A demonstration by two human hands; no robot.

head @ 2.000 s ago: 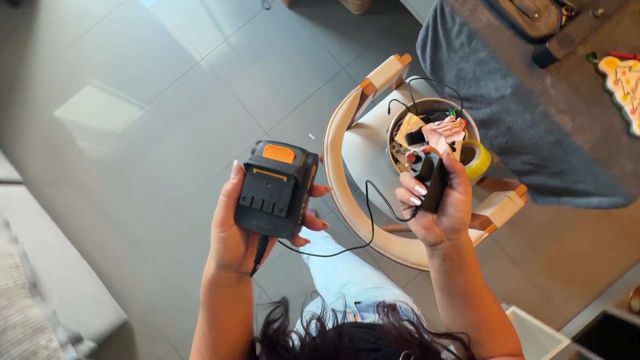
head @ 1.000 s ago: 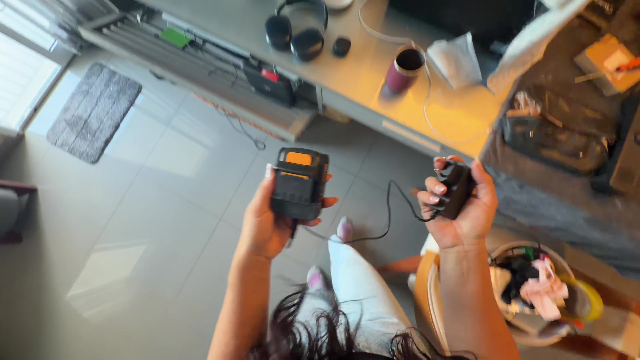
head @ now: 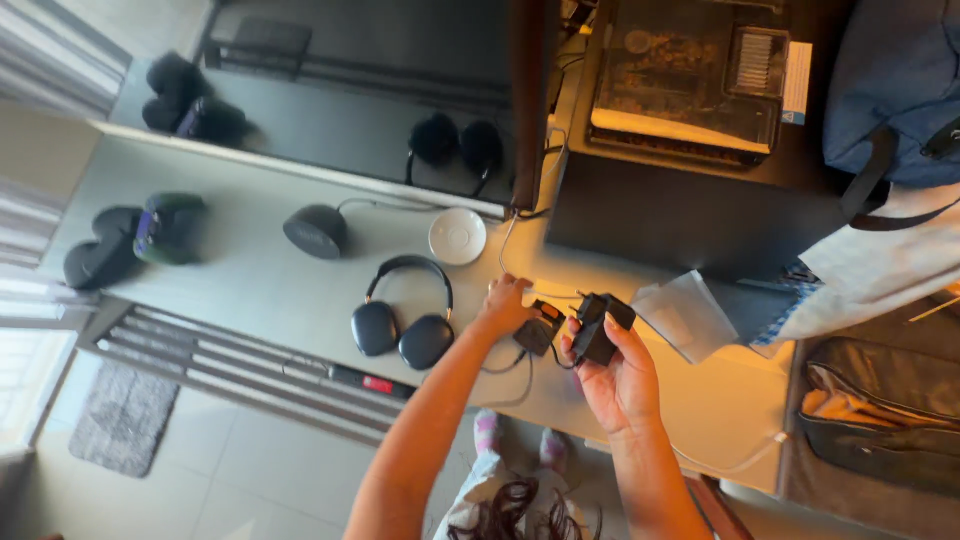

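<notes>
My right hand (head: 619, 382) holds a black power adapter (head: 596, 326) upright, its plug prongs pointing to the left. A thin black cord leaves the adapter toward the black battery unit with an orange part (head: 540, 327), which is at desk level between my hands. My left hand (head: 505, 306) reaches over the desk just left of that unit, beside a white cable (head: 506, 244). Its fingertips are blurred, and whether they grip anything is unclear. Part of the battery unit is hidden.
On the desk (head: 705, 405) lie over-ear headphones (head: 426, 341), a white saucer (head: 457, 236), a dark round speaker (head: 316, 231), game controllers (head: 171, 227) and a translucent pouch (head: 686, 315). A large screen (head: 360, 97) stands behind. At right are a dark open bag (head: 877, 450) and a blue bag (head: 900, 90).
The battery unit, held in my left hand before, is now at the desk, and that hand has moved forward beside it. My right hand still holds the adapter. The view has swung to the desk.
</notes>
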